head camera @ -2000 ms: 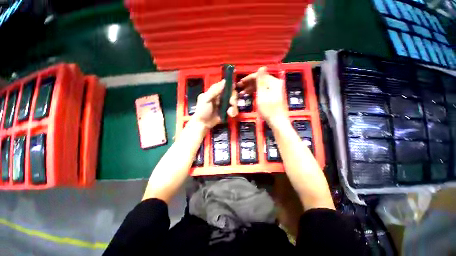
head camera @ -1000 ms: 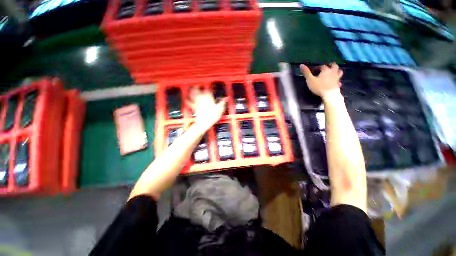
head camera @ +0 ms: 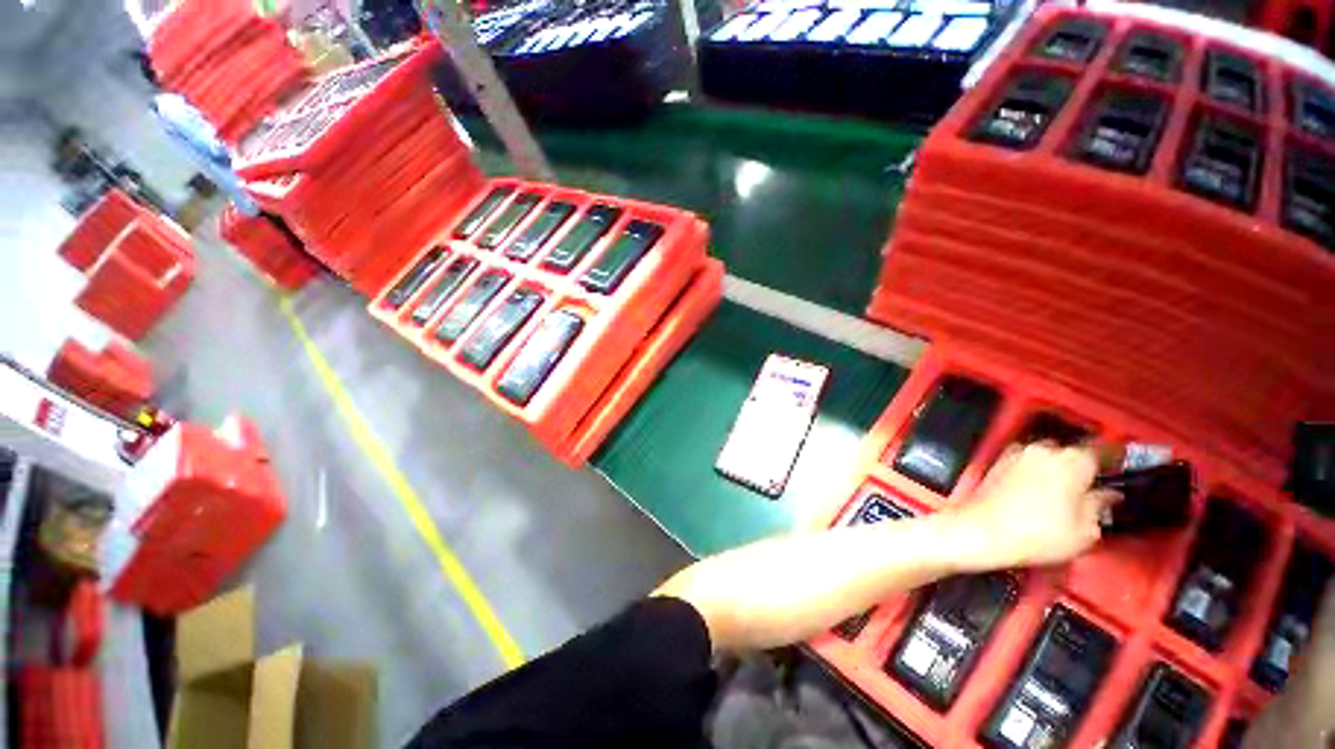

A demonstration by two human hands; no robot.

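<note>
My left hand reaches over the near red foam tray and grips one end of a dark phone unit, held tilted above a back-row pocket. A covered phone with a smooth dark back lies in the left back pocket. Open-back phones with pale labels lie in the front row, and more lie at the right. My right hand cannot be made out; only a blurred skin-toned patch shows at the lower right edge. A dark green panel is cut off by the right edge.
A lit smartphone lies on the green mat. Filled red trays stand left of it. A tall tray stack is behind the near tray. More red stacks, an open cardboard box and a yellow floor line are at left.
The view has swung left, so the black blister tray is out of view. My left hand now grips a phone unit. My right hand, earlier over the blister tray, is no longer clearly visible.
</note>
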